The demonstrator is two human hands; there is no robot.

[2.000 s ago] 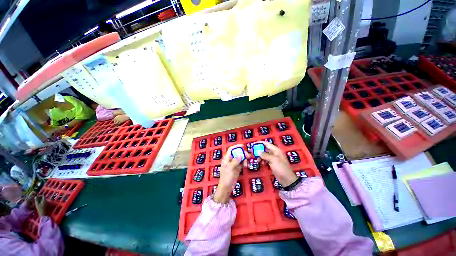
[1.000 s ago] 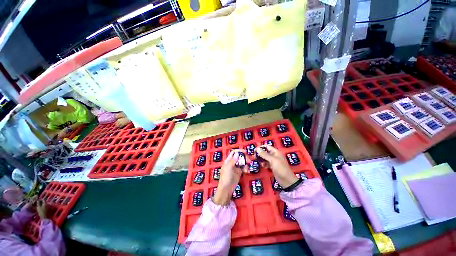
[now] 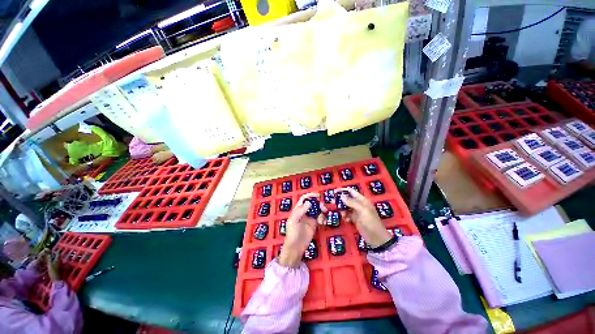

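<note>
A red pocket tray [image 3: 245, 287] lies on the green bench in front of me, with small dark units [image 3: 336, 245] in most pockets. Two pockets near its front edge are empty. My left hand [image 3: 301, 224] holds a dark unit [image 3: 312, 207] above the tray's middle. My right hand [image 3: 361, 215] holds another dark unit [image 3: 342, 199] beside it, wearing a dark band at the wrist. The fingers partly cover both units and the pockets beneath.
A metal post [image 3: 433, 130] stands at right, beside record sheets [image 3: 499, 254] with a pen [image 3: 516, 251]. A tray of white units [image 3: 515, 196] lies behind them. More pocket trays [image 3: 171, 196] are at left, near another person's pink sleeve [image 3: 62, 313]. Yellowish sheets [image 3: 280, 85] hang above.
Both units showed lit bluish screens two seconds ago. They have been turned and now show dark faces with small marks. The hands stay over the same tray area.
</note>
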